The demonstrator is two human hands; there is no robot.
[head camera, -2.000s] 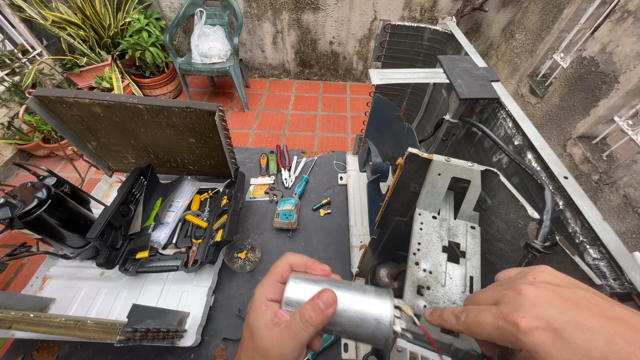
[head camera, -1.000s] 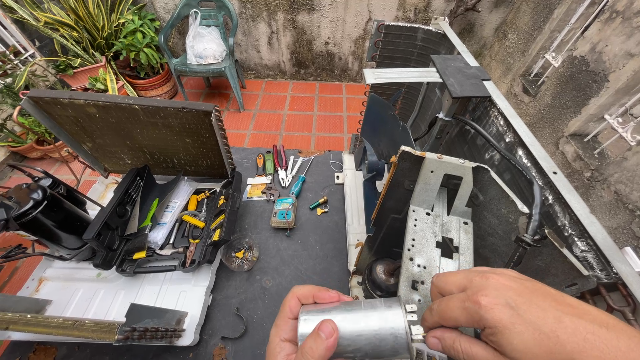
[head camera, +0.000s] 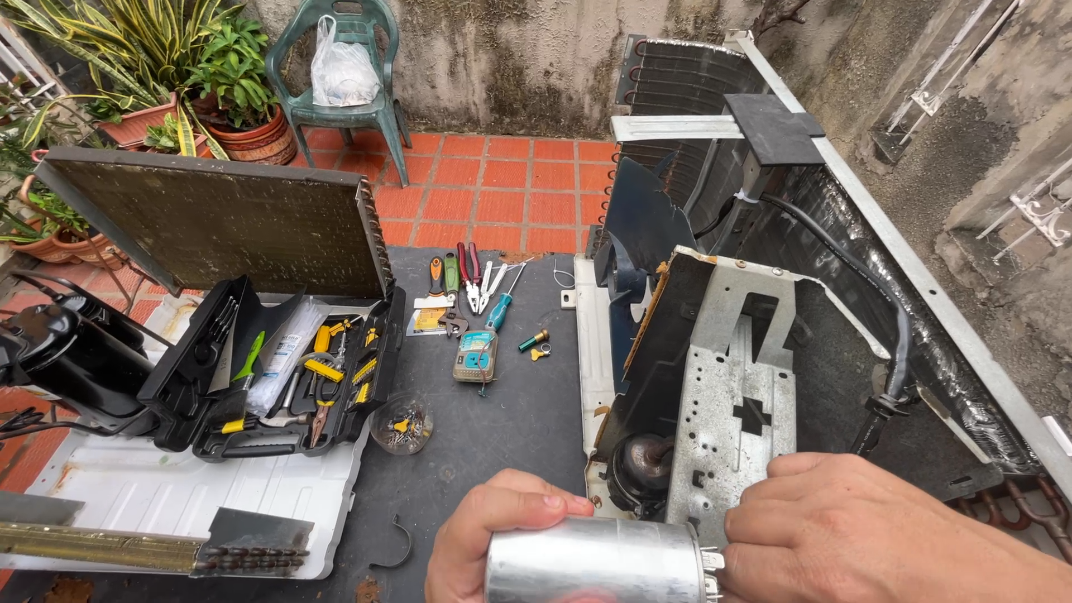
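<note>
My left hand [head camera: 502, 528] is wrapped around a silver metal run capacitor [head camera: 599, 565] at the bottom of the head view, its terminals facing right. My right hand [head camera: 846, 523] is at that terminal end with curled fingers; whether they grip a terminal or a wire is hidden. Just behind the hands stands a perforated galvanized metal bracket [head camera: 729, 435], part of an opened air conditioner chassis. A dark motor [head camera: 645, 465] sits left of the bracket, and a dark fan blade [head camera: 641, 205] is farther back.
An open tool case [head camera: 260, 444] lies on a white metal panel [head camera: 193, 494] at left, beside a black compressor [head camera: 75, 360]. Pliers [head camera: 473, 285], a screwdriver [head camera: 502, 306] and a teal-fronted box [head camera: 476, 356] lie mid-table. A small bowl of screws [head camera: 402, 427] and a curved strap [head camera: 402, 544] are nearer.
The capacitor has shifted down and its terminals now point right. Coloured wires seen by the terminals two seconds ago no longer show. My right hand has closed in from pointing to curled fingers.
</note>
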